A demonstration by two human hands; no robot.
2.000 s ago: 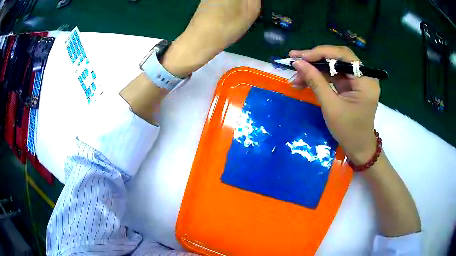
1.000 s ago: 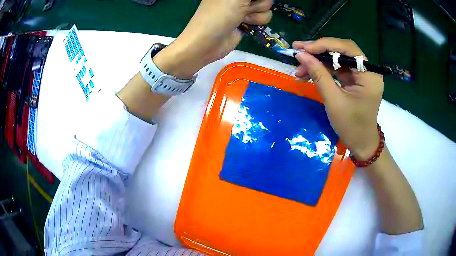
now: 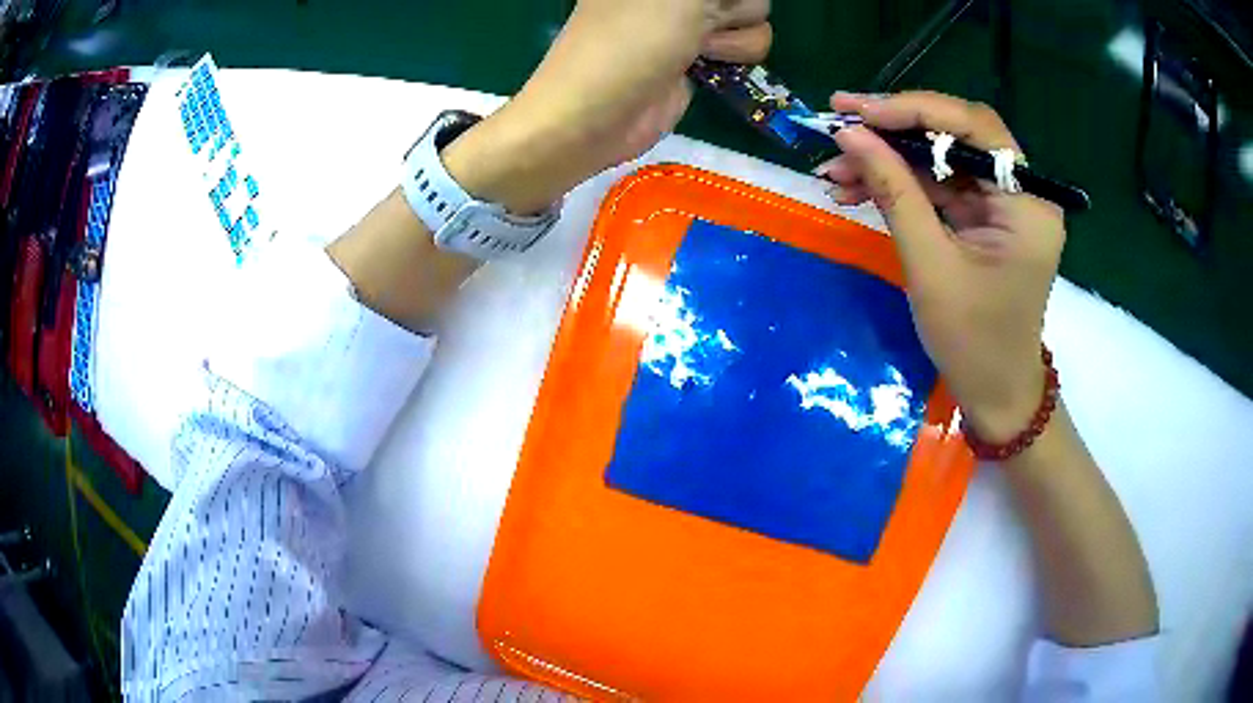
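My left hand (image 3: 660,83), cut off by the top edge, holds a phone frame with a circuit board end (image 3: 753,94) sticking out past the fingers; most of the frame is hidden. My right hand (image 3: 962,247) holds a slim black pen-shaped tool (image 3: 1024,176) with two white bands. Its pale tip is at the board end; whether it touches cannot be told. A small blue patch shows at the tip. Below both hands, a shiny blue sheet (image 3: 770,453) lies on an orange tray (image 3: 550,604).
The tray rests on a white surface (image 3: 440,522). Blue stickers on a sheet (image 3: 209,131) lie left. Red trays with black parts (image 3: 48,261) stand at the far left. Black phone frames (image 3: 1175,137) lie on the green mat (image 3: 412,48) behind.
The board end has come into view in my left hand and now meets the tool tip. Both hands have moved slightly right since a second ago. Frames on the mat have shifted in view.
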